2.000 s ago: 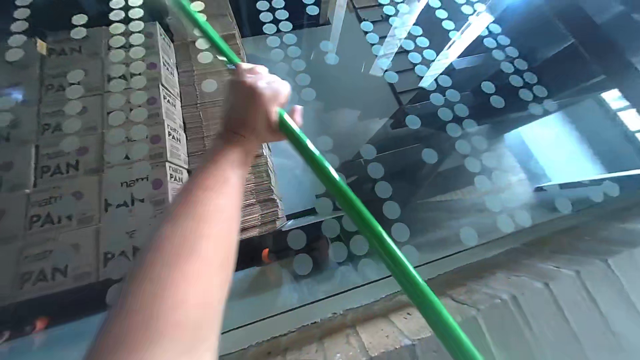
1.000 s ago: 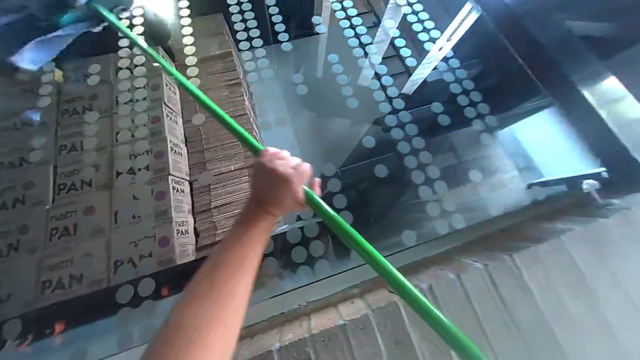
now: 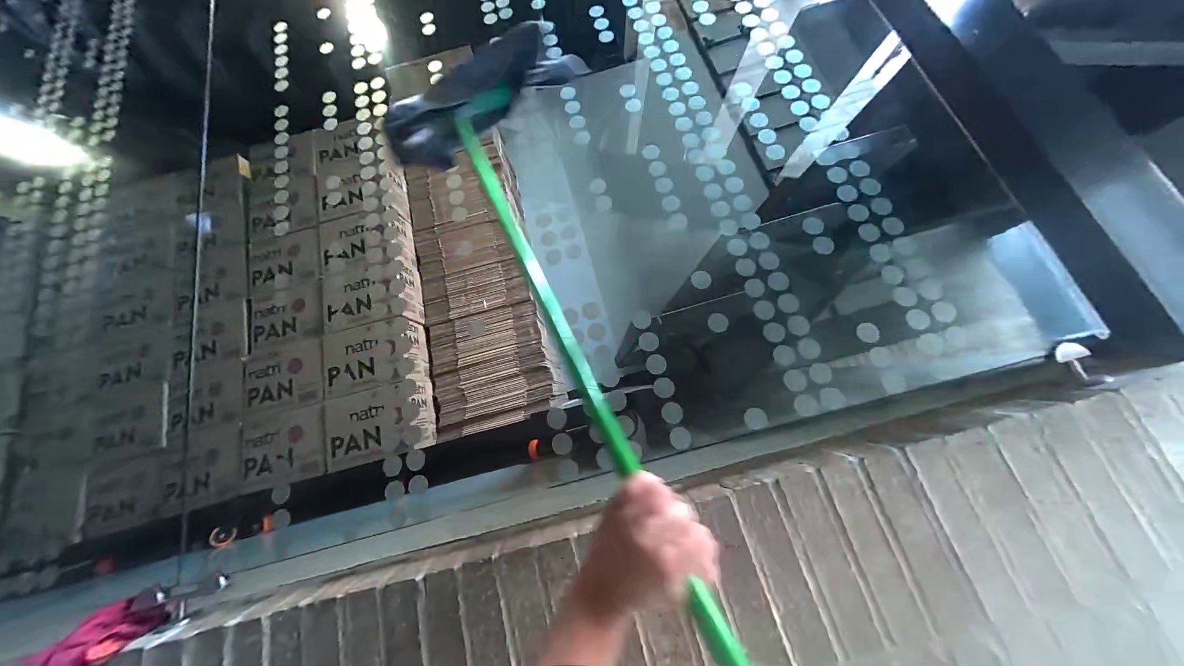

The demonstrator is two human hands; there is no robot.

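My left hand is closed around a green pole at the lower middle of the view. The pole slants from the lower right up to a dark, blurred cleaning head with cloth-like edges. That head is over the upper part of a large glass pane patterned with rows of pale dots; whether it touches the glass cannot be told. My right hand is out of view, and the pole's lower end runs out of the frame.
Behind the glass stand stacked cardboard boxes and a pile of flat cardboard. A brick ledge runs below the pane. A dark red cloth lies at lower left. A dark frame and a small metal fitting are at right.
My left hand is lower in the view, still around the pole. The pole stands steeper, and its head, partly visible at upper left one second ago, is now right of there. The view has shifted.
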